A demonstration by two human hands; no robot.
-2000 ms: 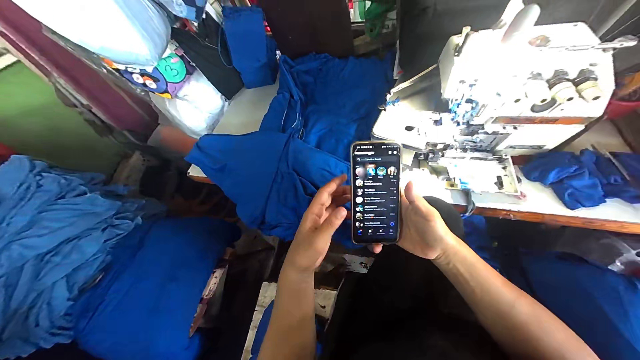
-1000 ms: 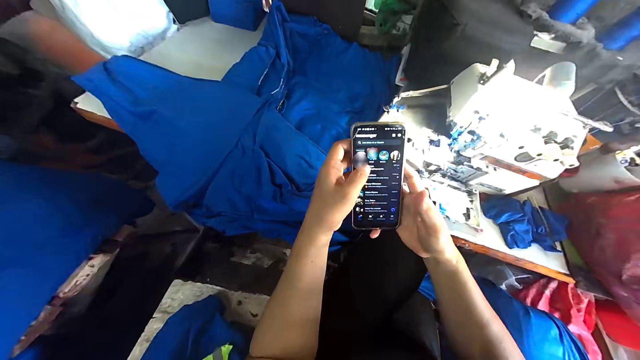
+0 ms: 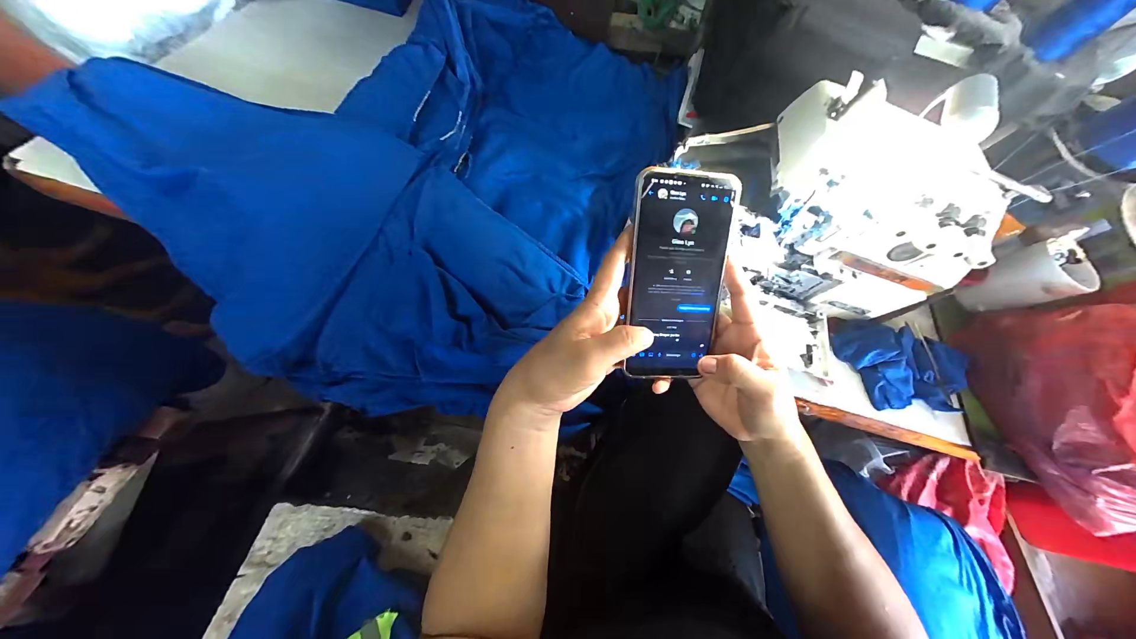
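Note:
A smartphone (image 3: 682, 275) in a light-edged case stands upright between my two hands, its lit screen showing a dark chat page. My left hand (image 3: 572, 355) grips its left side, with the thumb over the lower left of the screen. On the other side my right hand (image 3: 745, 377) holds the right edge, thumb at the lower right corner. Most of the fingers behind the phone are hidden. Blue fabric (image 3: 355, 231) lies in a heap on the table behind and left of the phone. A white overlock sewing machine (image 3: 879, 195) is to the right.
Blue scraps (image 3: 896, 359) lie on the machine table, whose wooden edge (image 3: 887, 430) runs below them. A red plastic bag (image 3: 1056, 390) is at the far right. More blue fabric (image 3: 71, 399) is piled at left. Thread cones (image 3: 1083, 31) are at upper right.
The screen has gone from a list of chats to a single chat page. My left thumb has moved from the upper screen down to its lower left. The view has shifted since the first frame.

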